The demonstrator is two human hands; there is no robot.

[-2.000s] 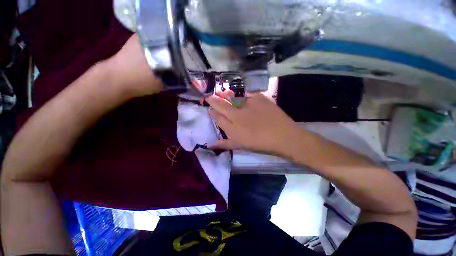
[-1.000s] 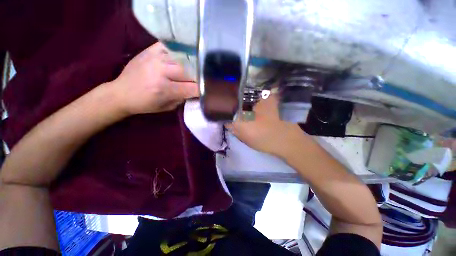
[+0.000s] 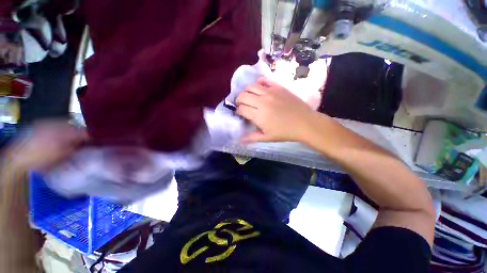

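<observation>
The maroon garment body (image 3: 155,69) hangs over the left of the machine table, with pale cloth (image 3: 117,170) blurred along its lower edge. My left hand (image 3: 50,141) is at the far left, strongly blurred, at the end of that pale edge; its grip is unclear. My right hand (image 3: 275,112) lies on a pale piece (image 3: 227,125) just below the lit presser foot (image 3: 301,61), fingers bent over the cloth. The white sewing machine head (image 3: 427,45) with a blue stripe is at the upper right.
A dark pad (image 3: 363,90) lies right of the needle. A green and white box (image 3: 451,154) stands farther right. A blue crate (image 3: 69,213) is at the lower left. Striped pieces (image 3: 459,234) are piled at the lower right.
My left hand has moved from beside the needle to the far left. The garment's lower edge has lifted and shows pale cloth. My right hand remains near the needle.
</observation>
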